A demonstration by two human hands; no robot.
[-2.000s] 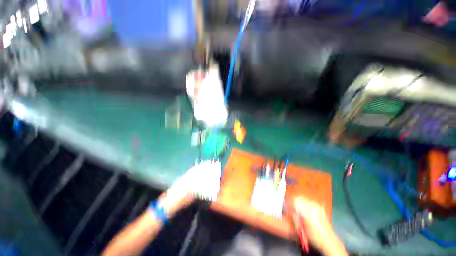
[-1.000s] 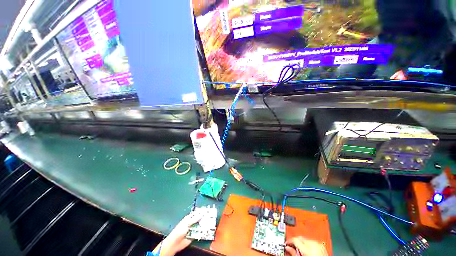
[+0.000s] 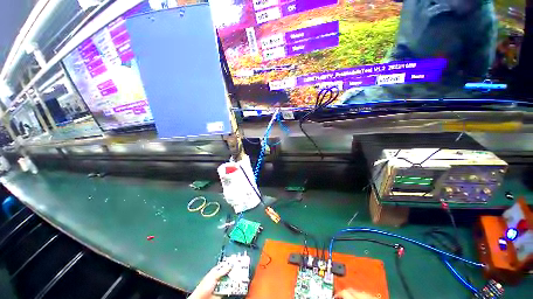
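My left hand (image 3: 206,285) holds a pale, crowded circuit board (image 3: 235,275) by its left edge, left of the orange jig base (image 3: 274,266). A second board (image 3: 314,284) lies on the jig base, up against the black connector block (image 3: 297,258) with cables entering it. My right hand (image 3: 352,294) is at the bottom edge of the picture, right beside this second board; it is blurred and mostly cut off, so its grip cannot be made out. A bright green board (image 3: 245,232) lies behind the held board.
Behind stand a white wrapped item (image 3: 238,190), two pale rings (image 3: 203,207) and an oscilloscope (image 3: 438,178). A blue cable (image 3: 403,235) runs right to the orange test box (image 3: 497,245); a remote (image 3: 490,289) lies lower right. A large screen (image 3: 327,52) shows a picture with purple menus.
The camera view has tilted up, so the jig and both hands sit lower. The picture on the large screen has changed. My left hand still holds its board.
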